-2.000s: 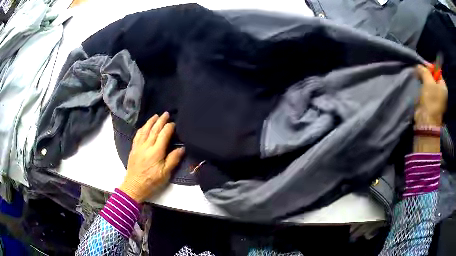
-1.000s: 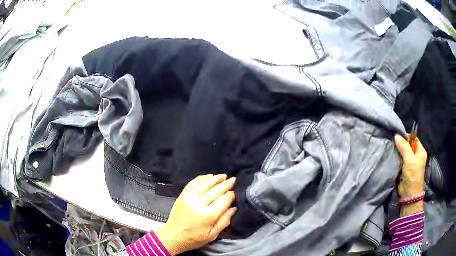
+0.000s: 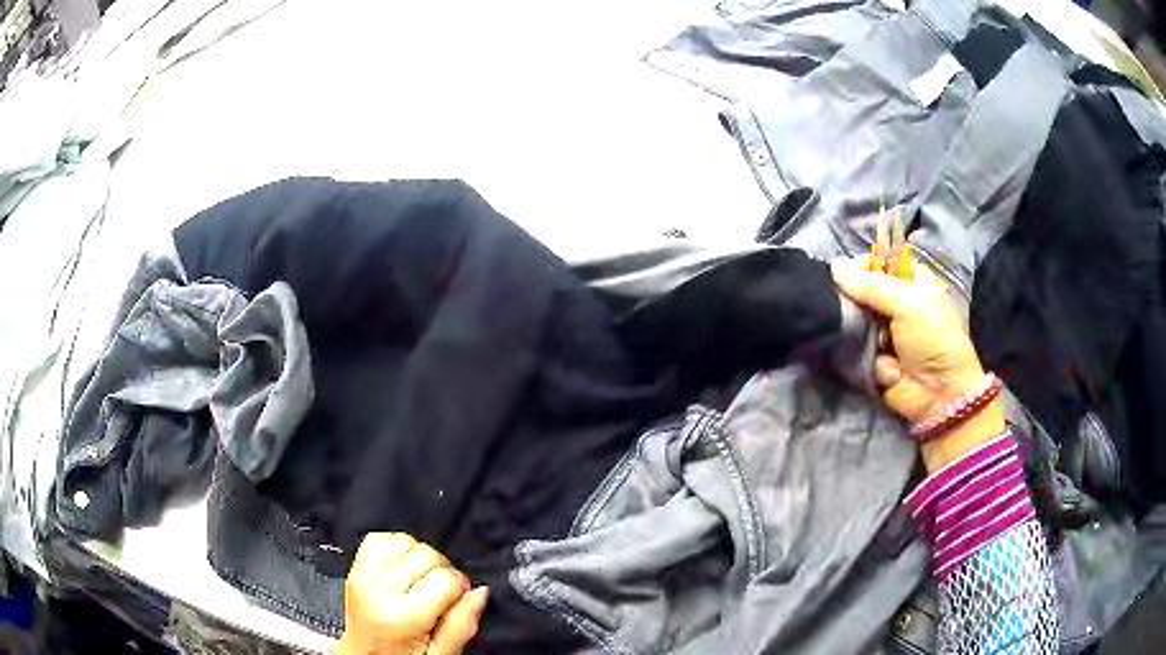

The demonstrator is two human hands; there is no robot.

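A jacket (image 3: 422, 333) with a plain black panel and grey cloth lies spread across the white table. My left hand (image 3: 407, 599) is at the bottom edge of the picture, fingers curled on the black cloth beside the stitched hem band (image 3: 262, 544). My right hand (image 3: 914, 335) grips the jacket's upper right part and also holds orange-handled thread snips (image 3: 891, 256), blades pointing up. A crumpled grey sleeve (image 3: 262, 384) lies at the left. Grey stitched cloth (image 3: 665, 537) is bunched between my hands.
More grey garments (image 3: 857, 115) with a white label lie at the upper right, with black cloth (image 3: 1074, 282) beside them. Pale garments (image 3: 45, 294) are piled along the left edge of the white table (image 3: 448, 96).
My right hand has moved left and up with the cloth and snips. My left hand has moved down and left, its fingers now curled. The jacket's top edge has come down towards me.
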